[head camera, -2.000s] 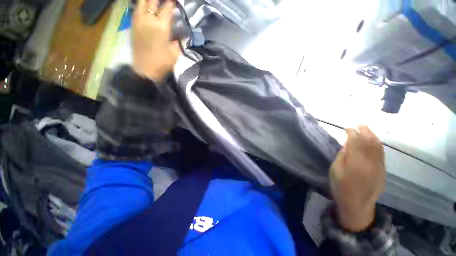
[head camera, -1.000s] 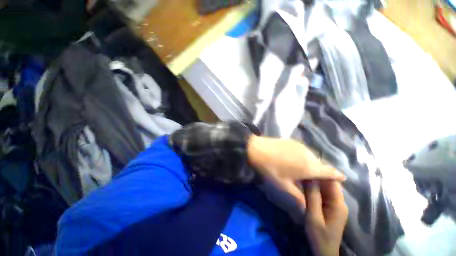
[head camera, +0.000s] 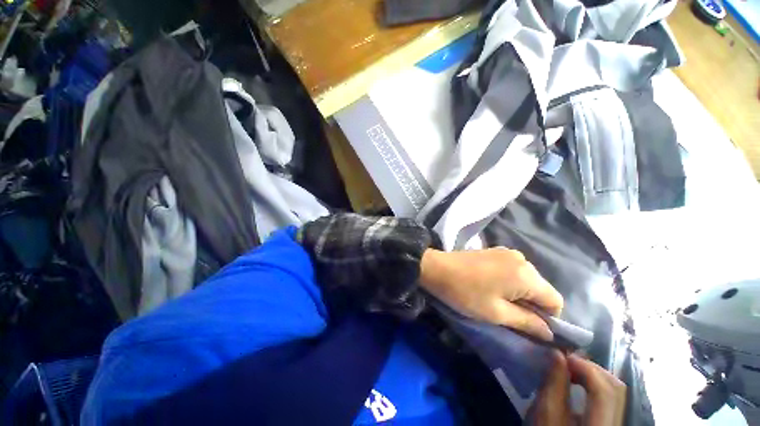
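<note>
A dark grey and light grey garment (head camera: 550, 218) lies from the far side of the white table down to my hands, with a pale stitched placket beside a dark band at its upper right. My left hand (head camera: 493, 291) pinches the garment's folded edge. My right hand (head camera: 583, 391), partly cut off by the bottom edge, grips the same edge just below it; the fingertips nearly touch. A small pale blue label (head camera: 550, 163) sits at a seam. The sewing machine head (head camera: 727, 320) is at the right, cut off by the frame.
A ruler strip (head camera: 396, 170) runs along the near table edge. A tape-covered wooden board (head camera: 333, 58) with a dark piece on it is at the top. Dark and light grey pieces (head camera: 179, 150) hang at the left. A small tool (head camera: 708, 10) lies at the top right.
The view has swung left. My hands, far apart two seconds ago, are together at the garment edge; since one second ago the edge shows folded between my fingers.
</note>
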